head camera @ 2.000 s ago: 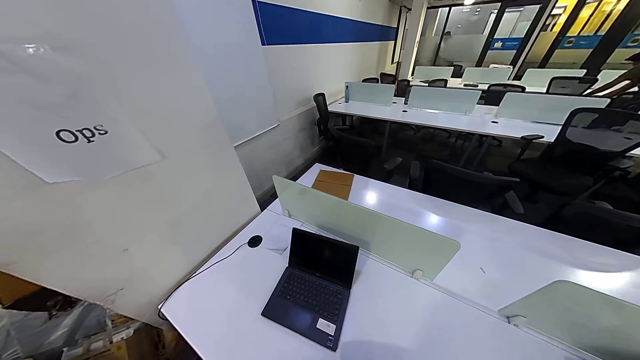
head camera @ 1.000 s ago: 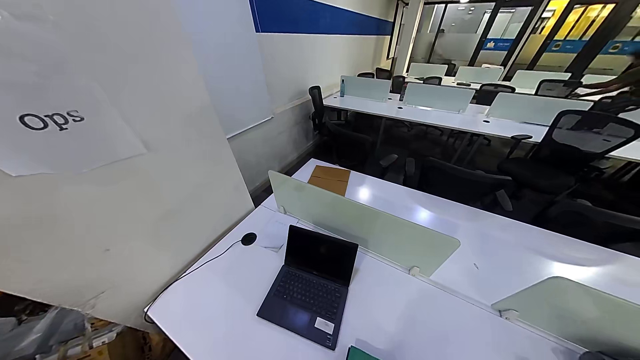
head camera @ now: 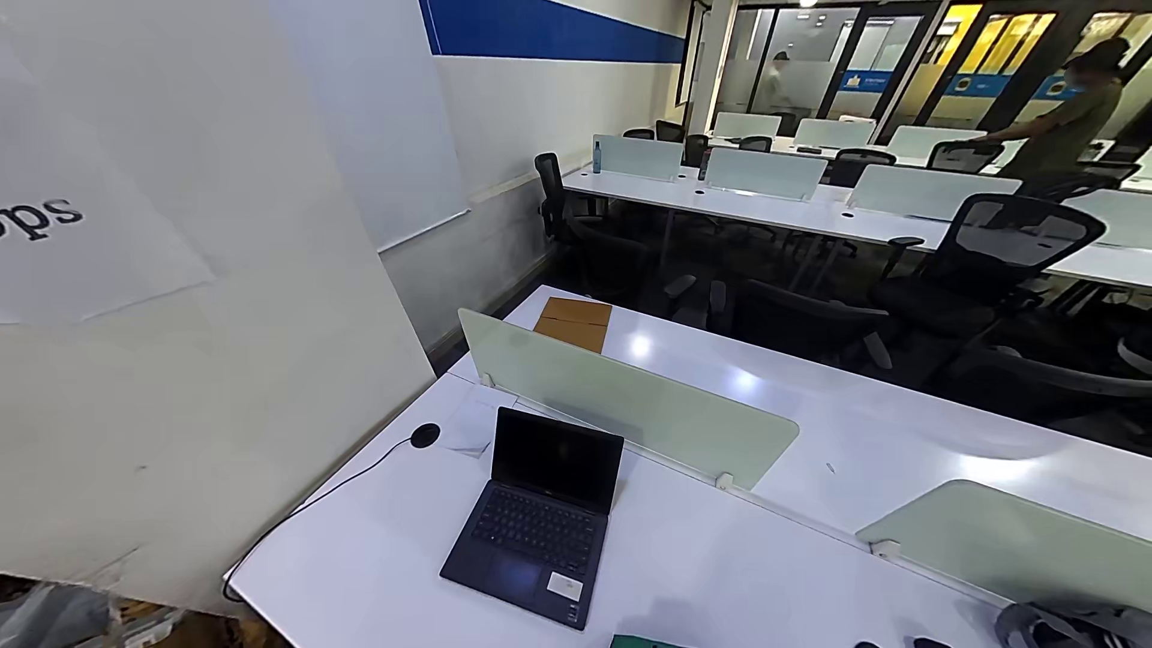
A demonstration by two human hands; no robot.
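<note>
Neither my left hand nor my right hand is in view. An open black laptop (head camera: 540,522) with a dark screen stands on the white desk (head camera: 378,549). Left of it, a black cable runs from a round black desk grommet (head camera: 425,436) over the desk's left edge. Behind the laptop rises a frosted divider panel (head camera: 630,396). At the bottom edge of the view, part of a green object (head camera: 641,642) shows. A dark grey item (head camera: 1071,625), perhaps a bag, lies at the lower right, cut off by the frame.
Beyond the divider lies a flat brown cardboard piece (head camera: 574,324). Black mesh chairs (head camera: 1017,238) stand between the desk rows. A wall (head camera: 225,360) with a paper sign borders the left. A person (head camera: 1071,117) stands at the far right desks.
The view has shifted to the right and down a little. The green object and the dark grey item now show at the bottom edge. More of the person at the far right is visible.
</note>
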